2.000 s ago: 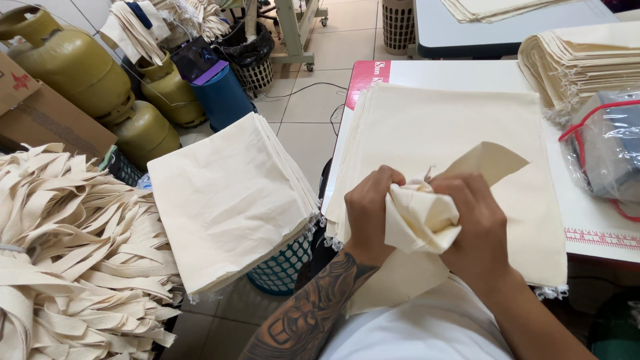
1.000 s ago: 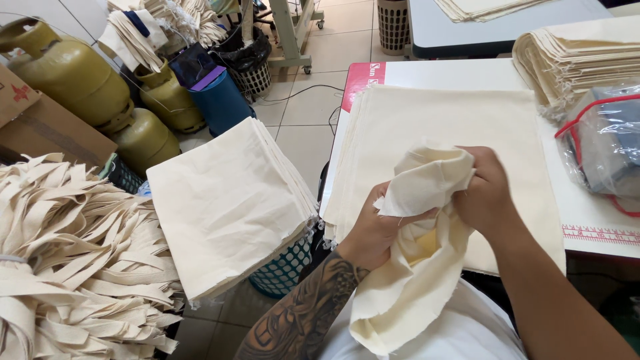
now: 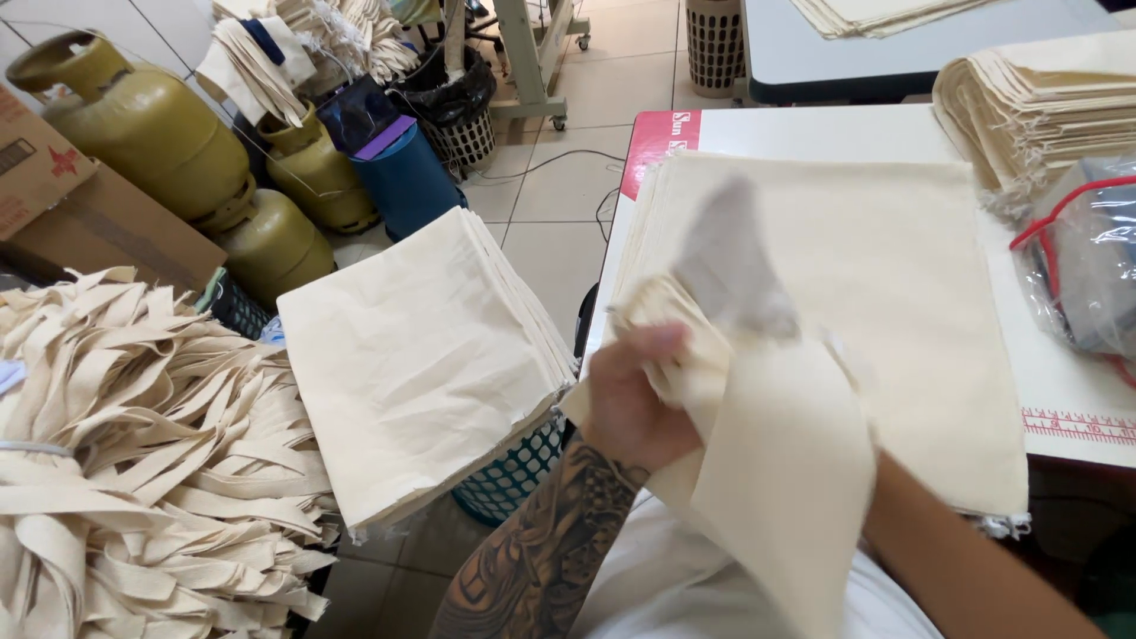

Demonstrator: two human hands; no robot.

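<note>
A cream fabric piece [image 3: 781,470], blurred in places, hangs bunched in front of my body. My left hand [image 3: 639,399], at the end of the tattooed forearm, is closed around its gathered part. My right hand is hidden behind the cloth; only the right forearm shows, coming up from the lower right. Under and beyond the cloth lies a flat stack of cream fabric panels [image 3: 896,293] with frayed edges, on the white table [image 3: 825,133]. To the left, another stack of fabric panels [image 3: 417,355] rests on a teal plastic basket [image 3: 510,475].
A heap of cream fabric strips [image 3: 169,461] fills the lower left. Gas cylinders [image 3: 142,133] and a cardboard box [image 3: 106,231] stand behind it. On the table's right are folded fabric [image 3: 1038,106] and a clear plastic bag [image 3: 1083,275] with red trim. A cable [image 3: 550,160] crosses the floor.
The cloth in my hands has changed shape, from bunched between both hands to a broad hanging panel with a blurred, raised corner. My right hand, seen before, is now behind it.
</note>
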